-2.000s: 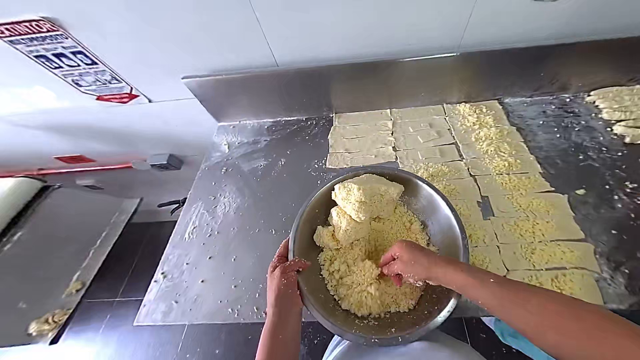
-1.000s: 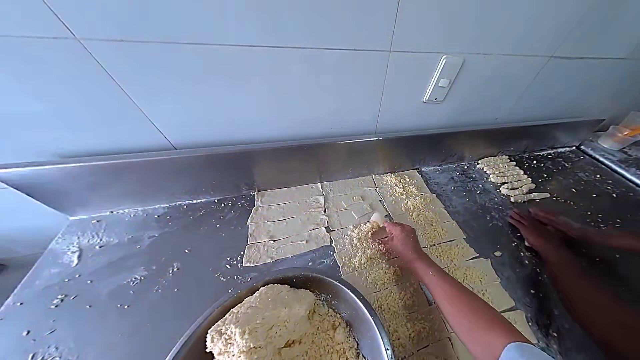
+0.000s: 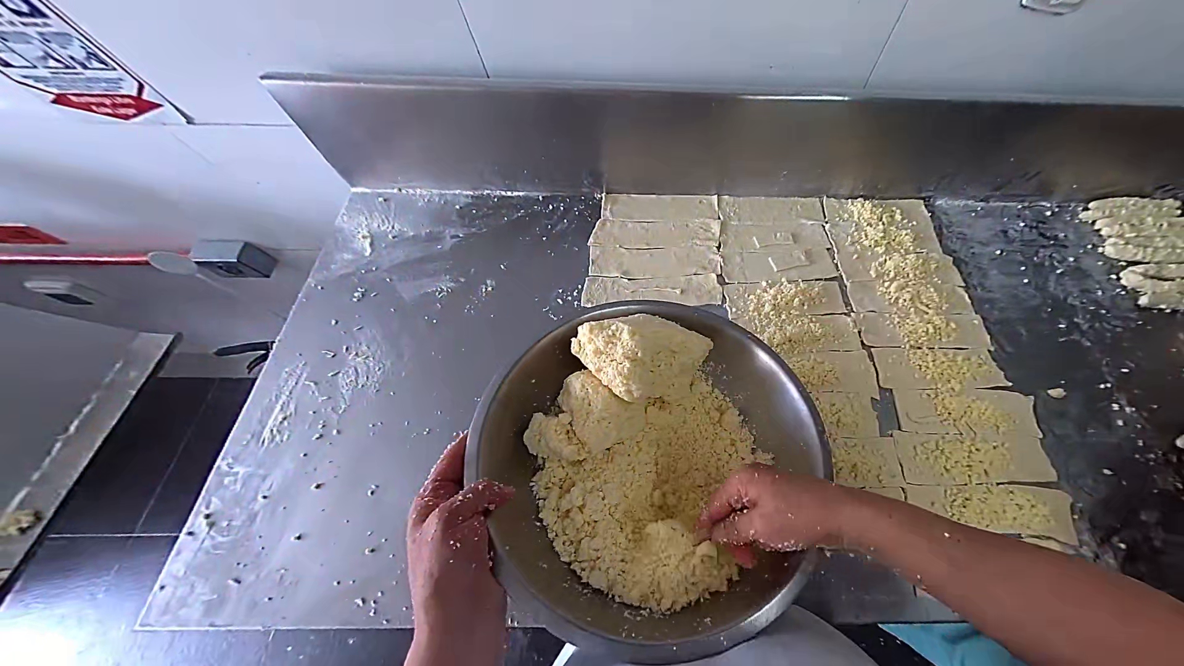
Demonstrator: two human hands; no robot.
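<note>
A wide metal bowl (image 3: 805, 398) holds crumbled pale-yellow cheese (image 3: 629, 518) with larger cheese chunks (image 3: 643, 356) at its far side. My left hand (image 3: 458, 546) grips the bowl's left rim, thumb over the edge. Inside the bowl at the right, my right hand (image 3: 763, 509) has its fingers curled in the crumbs, closed around some cheese; the fingertips are partly hidden. Beyond and right of the bowl lie rectangular dough pieces (image 3: 652, 233) in columns. Crumbled cheese (image 3: 916, 296) runs down the right column and along the nearer part of the middle one.
Shaped dough strips (image 3: 1142, 245) lie at the far right of the metal table (image 3: 305, 444), which has flour and crumbs scattered on it. A metal backsplash (image 3: 721, 143) runs along the wall. Another work surface (image 3: 55, 370) stands at the left beyond a floor gap.
One second ago my right hand was over the middle dough column; now it is back in the bowl. Another person's hands, at the right then, are out of view. The view has swung left.
</note>
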